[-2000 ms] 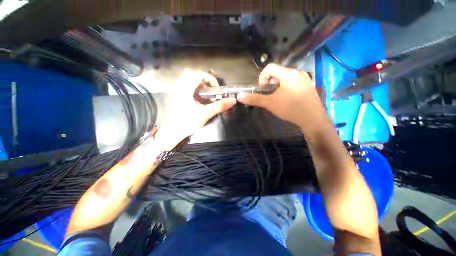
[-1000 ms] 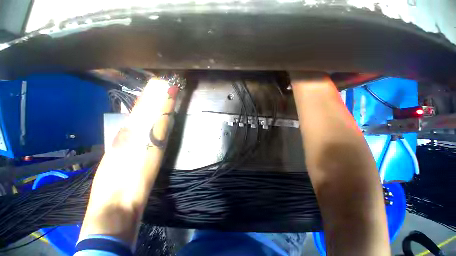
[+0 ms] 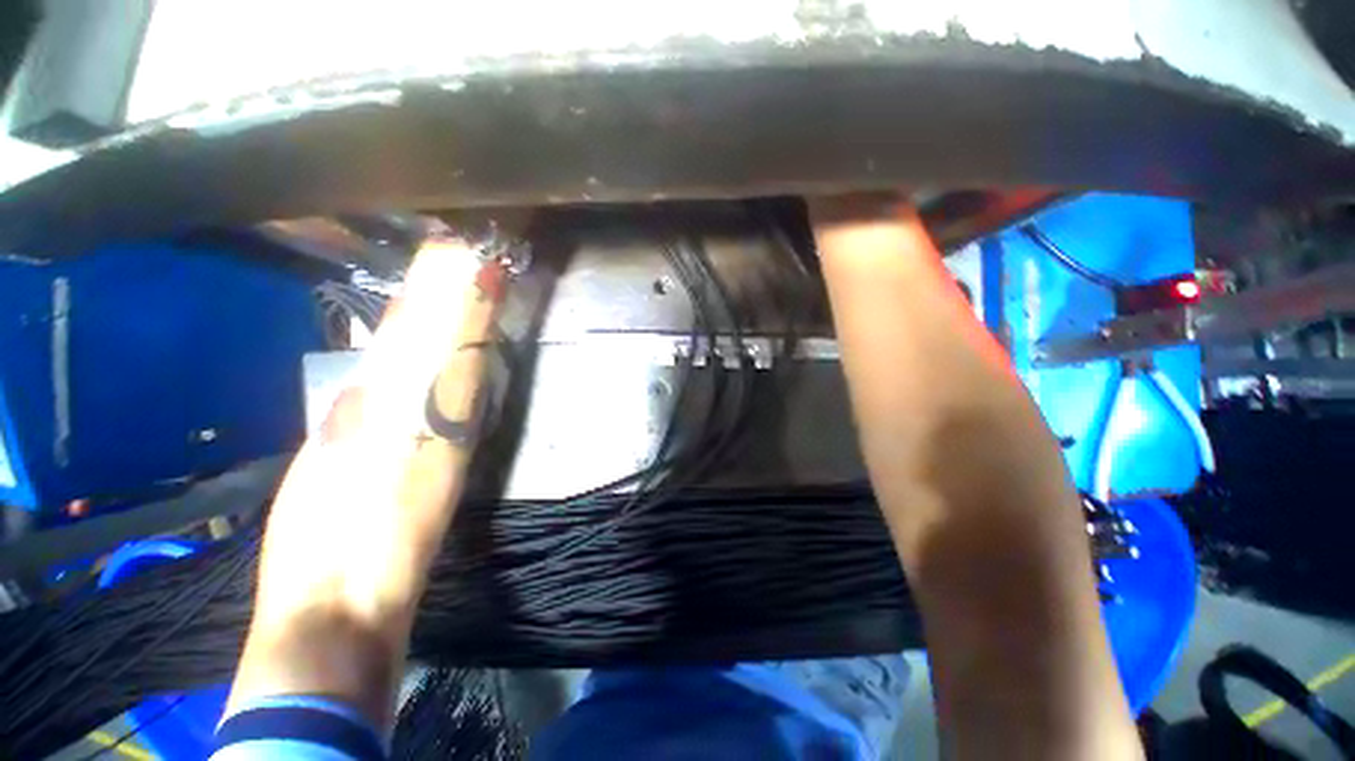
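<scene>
Both my forearms reach forward under the large pale overhanging edge [image 3: 639,141] of the machine. My left hand and my right hand are hidden beyond that edge, so what they hold does not show. A few black cables [image 3: 696,424] run from under the edge across the grey metal plate [image 3: 580,424] toward me. A narrow silver bar [image 3: 758,353] with small blocks lies across the plate between my forearms, and the cables pass over it. A thick bundle of black cables [image 3: 699,572] lies across the bench nearest me.
White-handled nippers [image 3: 1104,431] rest on the blue surface at right. A round blue bucket [image 3: 1159,595] with small dark pieces stands below them. A blue panel [image 3: 164,364] and another blue bucket [image 3: 156,558] are at left. A red light [image 3: 1186,289] shows at right.
Two seconds ago both hands held a bar above the plate. Since then they have gone under the overhanging edge with the cables trailing. Over the last second the view shifted slightly; the arms stayed reached in.
</scene>
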